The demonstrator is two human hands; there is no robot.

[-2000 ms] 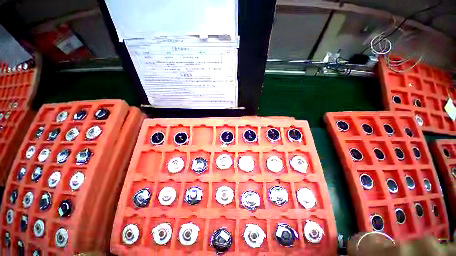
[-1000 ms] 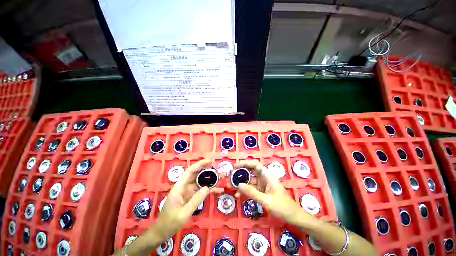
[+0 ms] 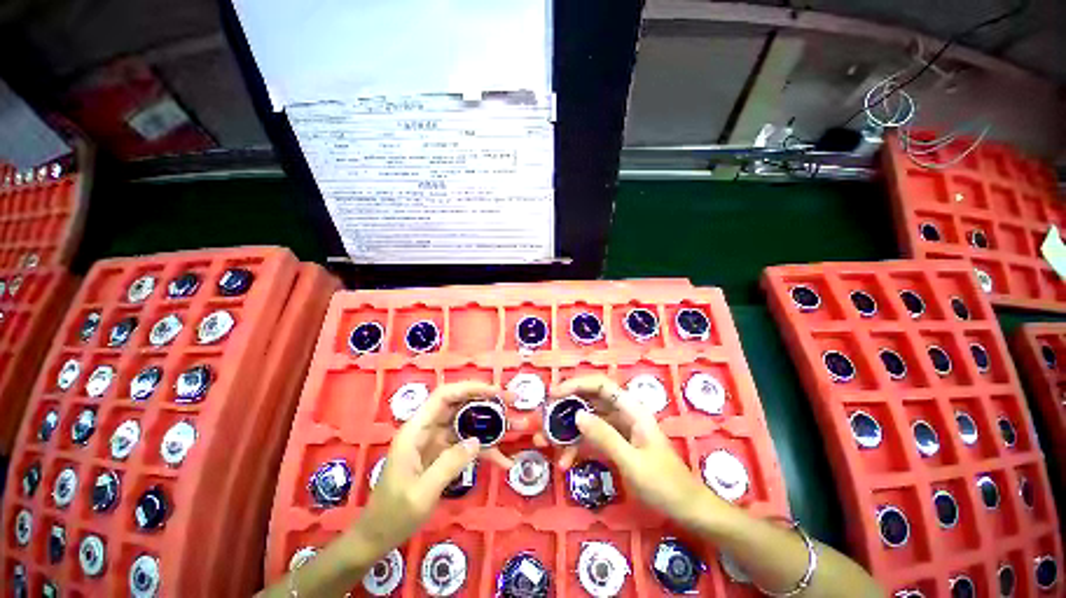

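Observation:
My left hand (image 3: 427, 450) holds a round smartwatch body (image 3: 480, 423) by its rim, black face up, with a small mark lit on it. My right hand (image 3: 625, 444) holds another smartwatch body (image 3: 568, 419), black face up, with the thumb on its face. The two are side by side and apart, above the middle of the orange-red foam compartment tray (image 3: 351, 397). The tray's top row shows black faces. The lower rows show silver and dark case backs, some hidden by my hands and forearms.
Stacked trays (image 3: 263, 386) of mixed units stand at left. A neighbouring tray (image 3: 807, 397) with black faces lies at right, another tray (image 3: 923, 193) behind it. A work instruction sheet (image 3: 433, 175) stands behind the middle tray. A white cable (image 3: 888, 105) lies at back right.
Two seconds ago only a blurred hand showed at the bottom right; both hands then came over the tray, each with a watch body. Since one second ago, my right thumb has moved onto the watch face.

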